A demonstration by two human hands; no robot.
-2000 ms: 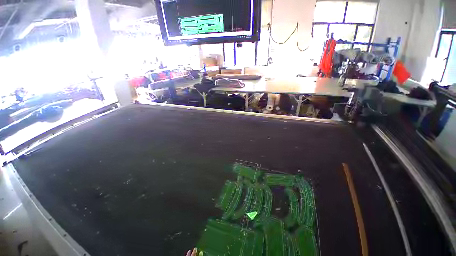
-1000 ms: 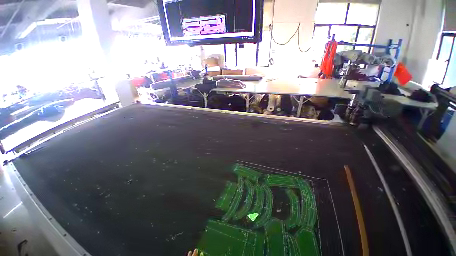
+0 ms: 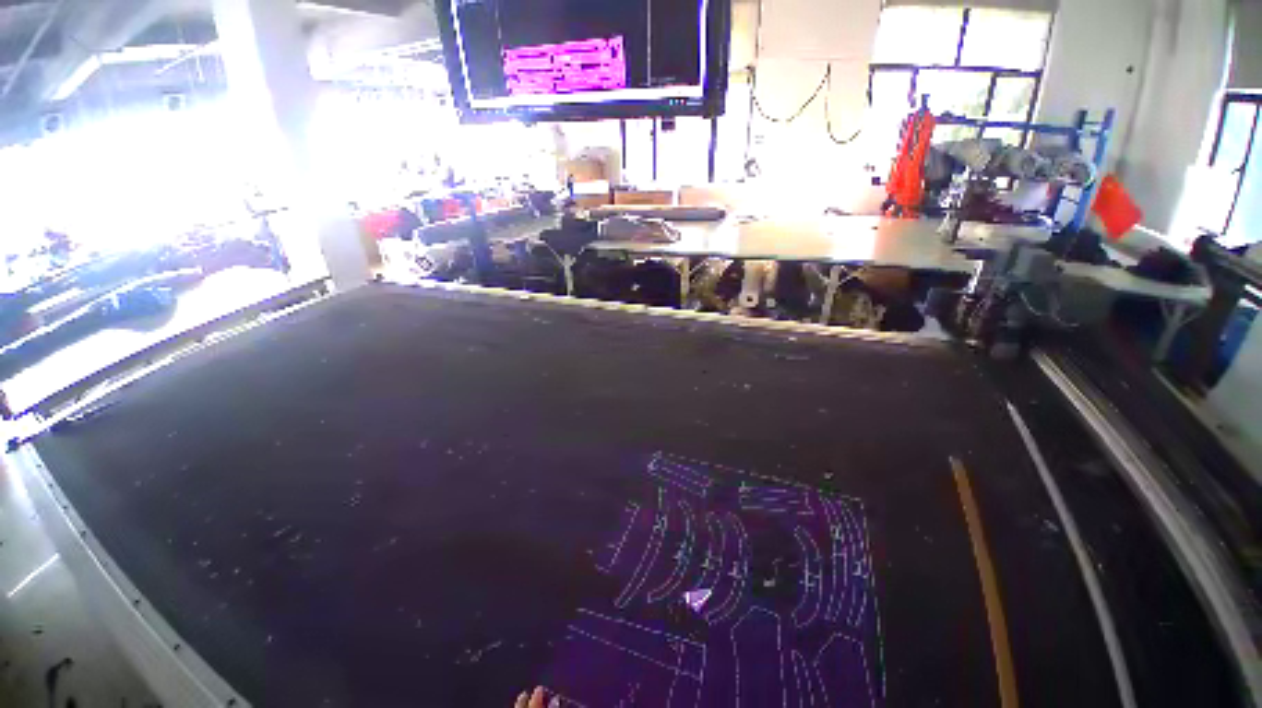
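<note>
The projected nest of pattern pieces point(image 3: 720, 567) lies on the black cutting bed point(image 3: 346, 457), purple with thin pale outlines. A small pale triangle point(image 3: 698, 599) shows within it. The fingertips of one hand point(image 3: 534, 699) show at the bottom edge, left of the projection; the rest is cut off. I cannot tell which hand it is or whether it holds anything. No other hand is in view. The long orange-brown stick point(image 3: 984, 581) lies on the bed right of the projection.
A thin silver-white strip point(image 3: 1073, 533) lies right of the stick, with long metal rails point(image 3: 1163, 498) beyond. A monitor point(image 3: 581, 62) hangs above the far side. A worktable point(image 3: 830, 242) and a blue rack with orange cloth point(image 3: 909, 163) stand behind the bed.
The projection has turned from bright green to purple with thin outlines. The layout on the monitor has turned from green to magenta. The fingertips have barely moved.
</note>
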